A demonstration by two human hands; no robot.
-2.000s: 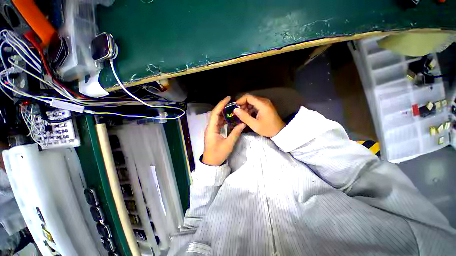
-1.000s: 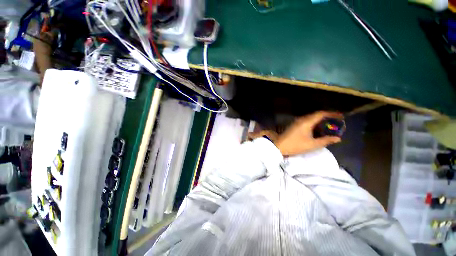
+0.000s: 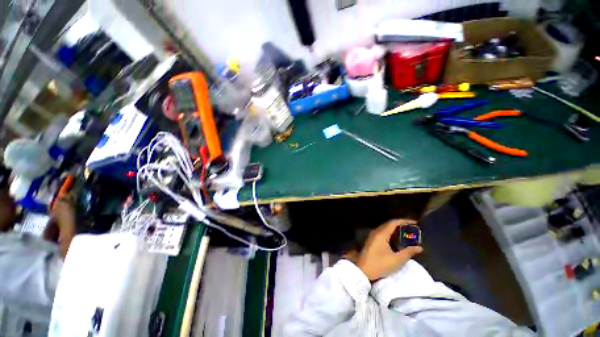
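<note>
My left hand (image 3: pixel 381 255) reaches across in front of my body, just below the bench edge, and holds a small dark square smartwatch (image 3: pixel 409 235) between its fingers. The watch faces up and its screen shows small coloured marks. My right sleeve (image 3: pixel 421 293) comes in from the right and meets the left wrist. My right hand is hidden behind the left hand and sleeve.
Tweezers (image 3: pixel 372 145) and a light blue square (image 3: pixel 331 131) lie on the green bench (image 3: pixel 296 181). Orange-handled pliers (image 3: pixel 497 145) are at the right, an orange multimeter (image 3: pixel 207 118) at the left. A wired watch (image 3: pixel 252 172) sits near the edge. White trays (image 3: pixel 520 243) flank me. Another person's arm (image 3: pixel 64 220) is far left.
First both hands held the watch; then my left hand carried it right, and my right hand is now hidden. The view has tilted up, showing more of the bench.
</note>
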